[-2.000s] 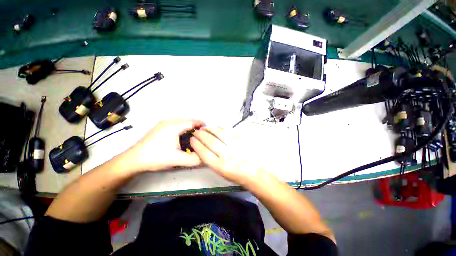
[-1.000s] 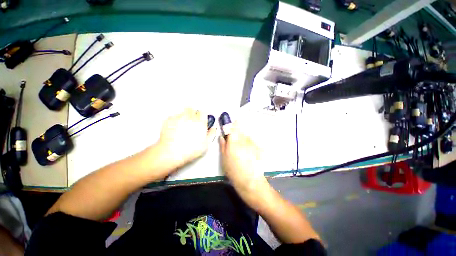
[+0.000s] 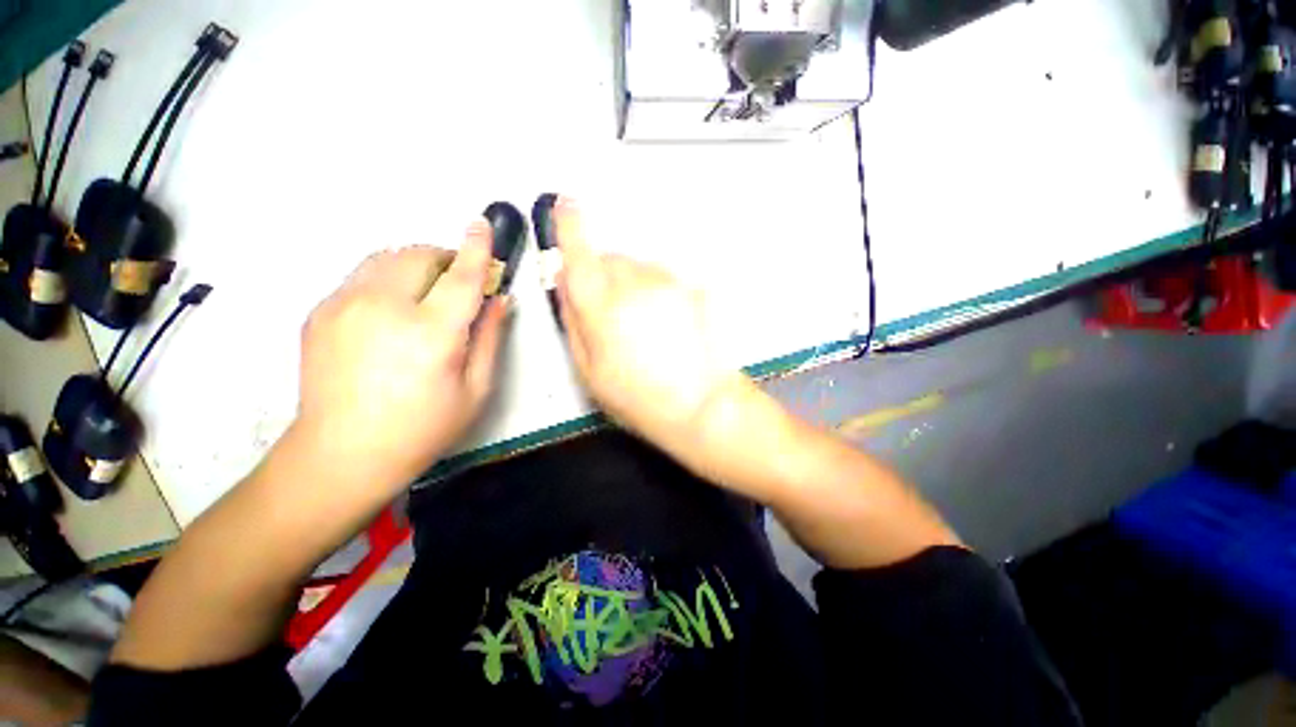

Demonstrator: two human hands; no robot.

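Observation:
My left hand [image 3: 405,334] holds a small black housing [image 3: 503,232] with a tan label, its rounded end pointing up between thumb and fingers. My right hand [image 3: 633,320] holds another black housing [image 3: 546,222] upright beside it, with a pale label. The two housings are close together with a narrow gap between them, near the bench's front edge. My fingers hide their lower parts. Whether cable leads hang from them cannot be seen.
Several black housings [image 3: 121,256] with paired leads lie at the left. The screw feeder [image 3: 746,78] stands at the top, with the screwdriver's dark body [image 3: 924,17] beside it. A thin cord [image 3: 864,213] crosses the bench. Piled units [image 3: 1211,107] and a red plastic object [image 3: 1208,301] are at the right.
The view has tilted down and shifted. Two seconds ago my hands were together around a dark piece; a second ago they were apart, one housing in each, as now.

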